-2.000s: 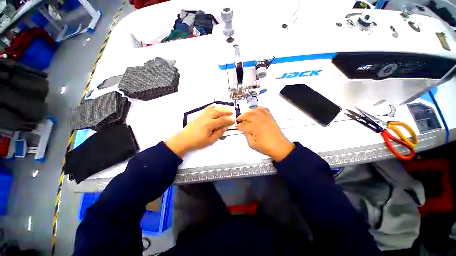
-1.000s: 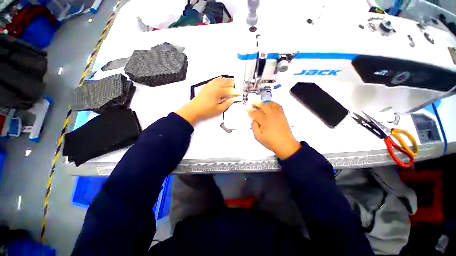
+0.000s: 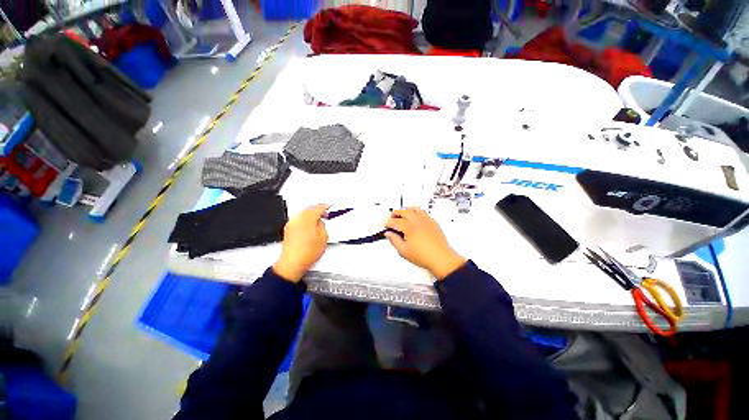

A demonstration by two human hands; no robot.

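Observation:
My left hand (image 3: pixel 305 238) and my right hand (image 3: pixel 417 236) hold a white template (image 3: pixel 361 221) with a black fabric border between them, low on the table in front of the machine. The black edge (image 3: pixel 365 239) shows as a curved strip running to my right fingertips. The presser foot and needle area (image 3: pixel 453 194) is behind and right of the piece, apart from it. The white template blends with the table, so its full outline is hard to tell.
Black lining pieces (image 3: pixel 230 223) lie left of my left hand. Two grey patterned stacks (image 3: pixel 324 148) lie behind them. A black phone-like rectangle (image 3: pixel 536 228) and red-and-orange scissors (image 3: pixel 649 303) lie at the right. A fabric heap (image 3: pixel 386 90) is at the back.
Both hands have moved away from the needle toward the front left, with the bordered piece between them. The view has tilted up, showing more floor and red fabric behind the table.

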